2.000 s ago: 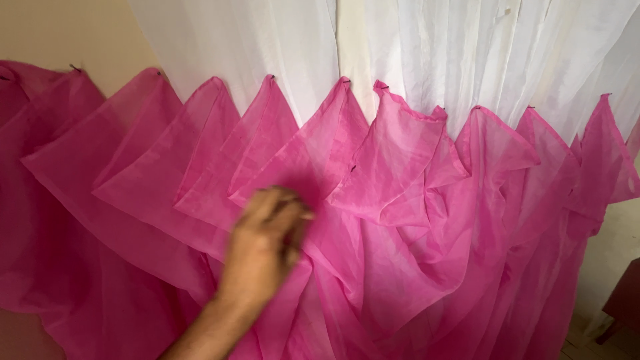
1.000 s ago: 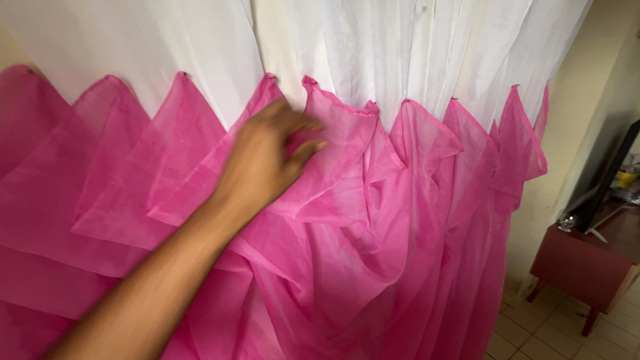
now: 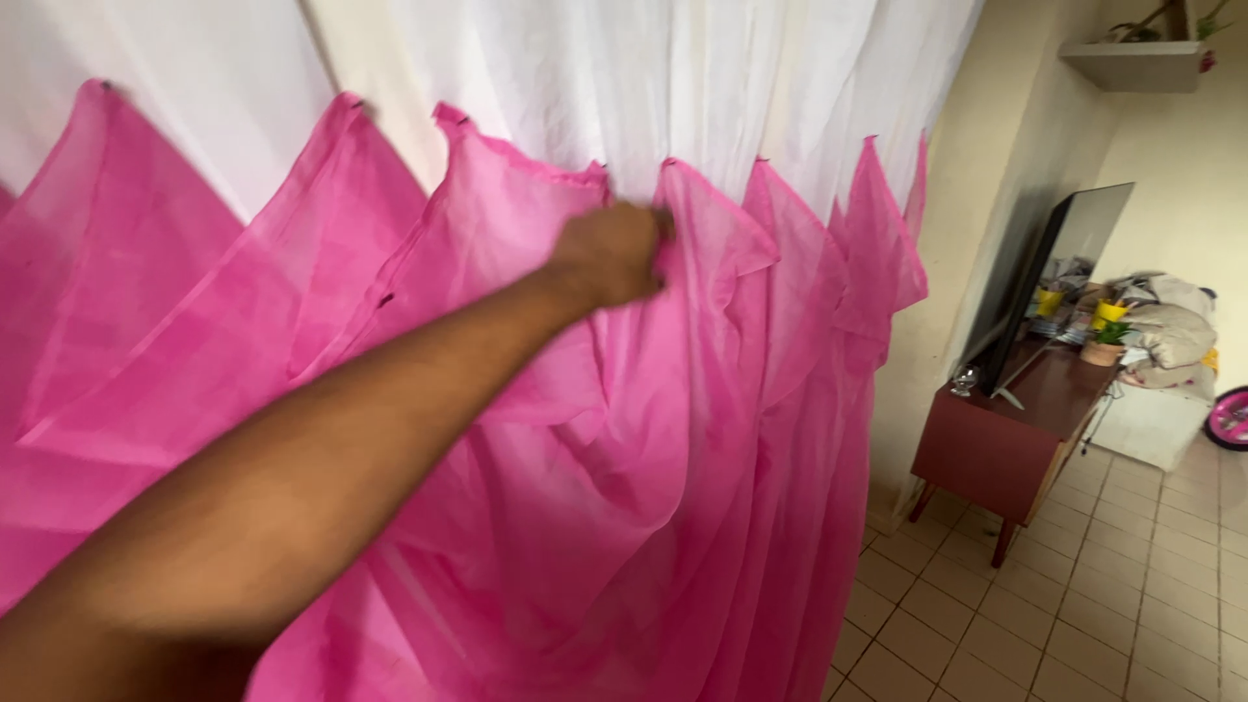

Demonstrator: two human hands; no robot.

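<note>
Sheer pink fabric hangs in folds over a white curtain. Its upper edge rises in several points, with small dark pins or fasteners at the tips. My left hand, its arm reaching in from the lower left, is at the pink fabric just below a fastened tip and beside another pink point. The fingers are curled and blurred, so whether they pinch the cloth is unclear. Another dark pin sits lower on a fold, left of the hand. My right hand is out of view.
At the right, a dark red cabinet on splayed legs bears a flat television and potted plants. Bundled cloth lies behind it. A shelf is on the wall above the tiled floor.
My left hand has moved right along the fabric's upper edge, from lower on the folds two seconds ago. The view has turned right, showing more of the room.
</note>
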